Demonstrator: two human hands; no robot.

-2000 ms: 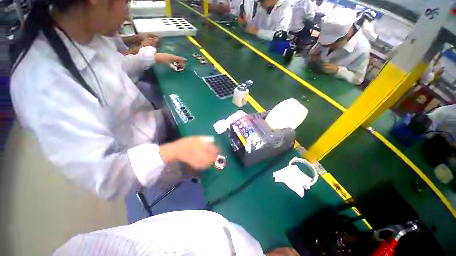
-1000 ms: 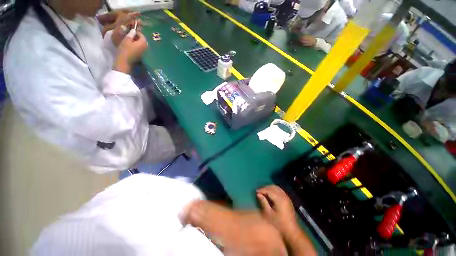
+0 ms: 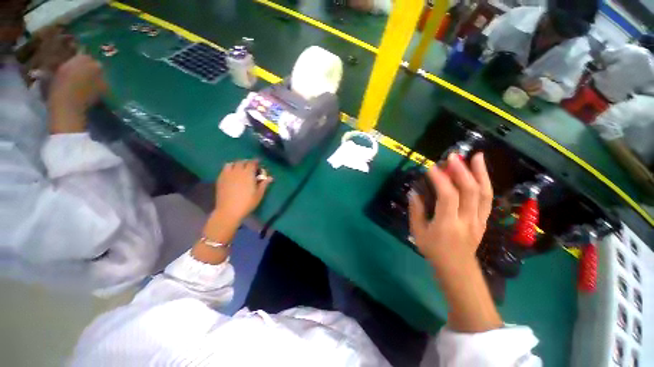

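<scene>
My left hand (image 3: 240, 190) is left of centre, over the bench edge. Its fingertips are closed on a small metallic unit (image 3: 262, 174), mostly hidden by the fingers. My right hand (image 3: 459, 211) is over the left end of the black pressing fixture (image 3: 495, 168). Its fingers cover the first toggle clamp; a little red grip shows between the fingertips, and whether they grip it is not clear. The second red grip (image 3: 527, 222) and third red grip (image 3: 588, 267) hang down, untouched. The seats below are dark and hard to make out.
A grey tape dispenser (image 3: 294, 122) with its cable stands beyond my left hand. A white ring and wipe (image 3: 353, 153) lie by the yellow post (image 3: 387, 68). A white tray of units (image 3: 624, 301) is at right. A neighbour's arm (image 3: 79, 154) is at left.
The view has swung right. My left hand has moved out to the unit that lay before the dispenser and taken hold of it. My right hand has come over the first clamp.
</scene>
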